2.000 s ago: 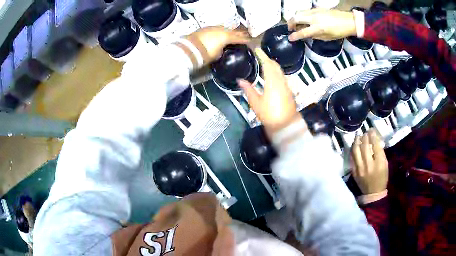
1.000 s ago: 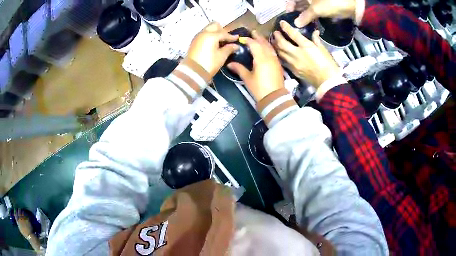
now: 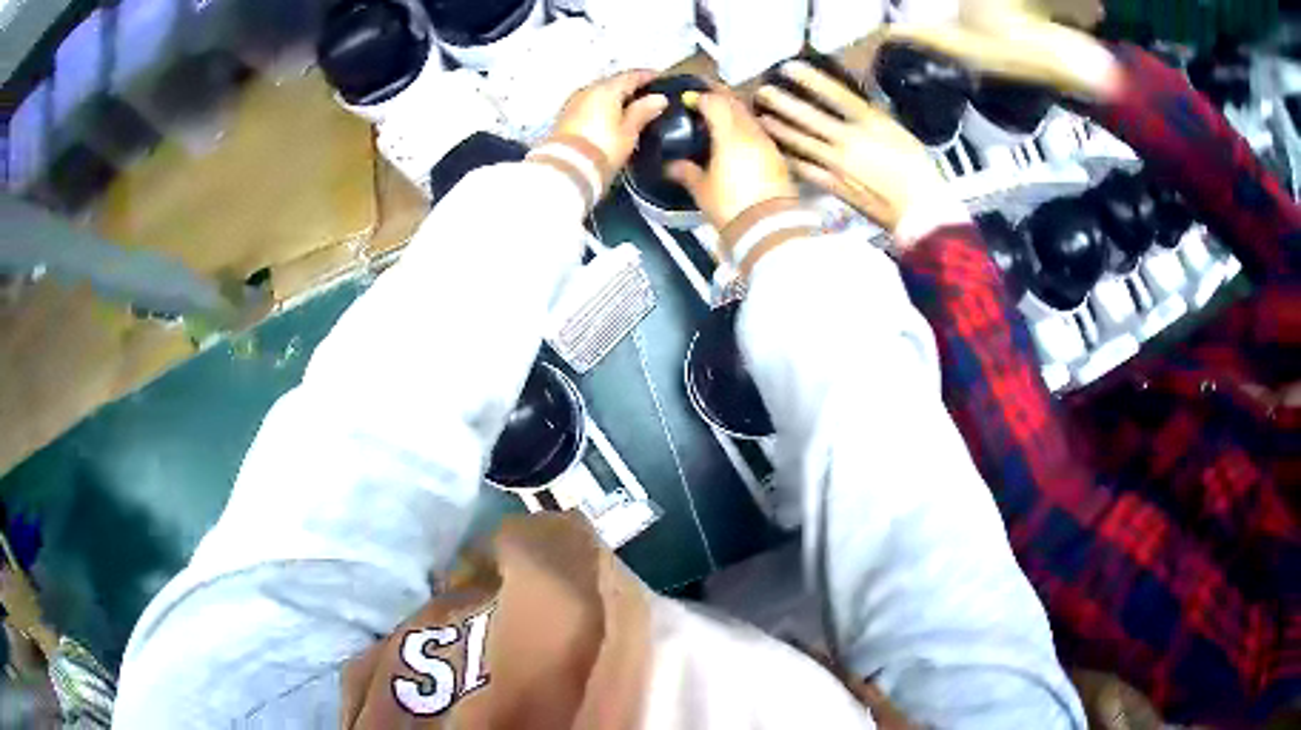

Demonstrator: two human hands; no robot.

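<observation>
A white dome camera with a glossy black head (image 3: 671, 143) stands at the front centre of the bench. My left hand (image 3: 602, 120) grips the left side of the black head with its fingertips. My right hand (image 3: 739, 160) grips its right side, with a small yellow cap on one fingertip near the top. My fingers hide parts of the head. Another dome camera (image 3: 537, 428) lies nearer my body. One more (image 3: 728, 374) is partly behind my right sleeve.
The green mat (image 3: 186, 442) covers the bench, with brown cardboard (image 3: 243, 186) at upper left. More black-headed cameras (image 3: 374, 52) stand at the back and right. A neighbour in a plaid sleeve (image 3: 985, 342) has one hand (image 3: 870, 157) on a camera beside my right hand.
Since the earliest frame, my hands have closed on the sides of the black head. The neighbour's lower hand has reached up beside mine, and their other hand has moved off to the right.
</observation>
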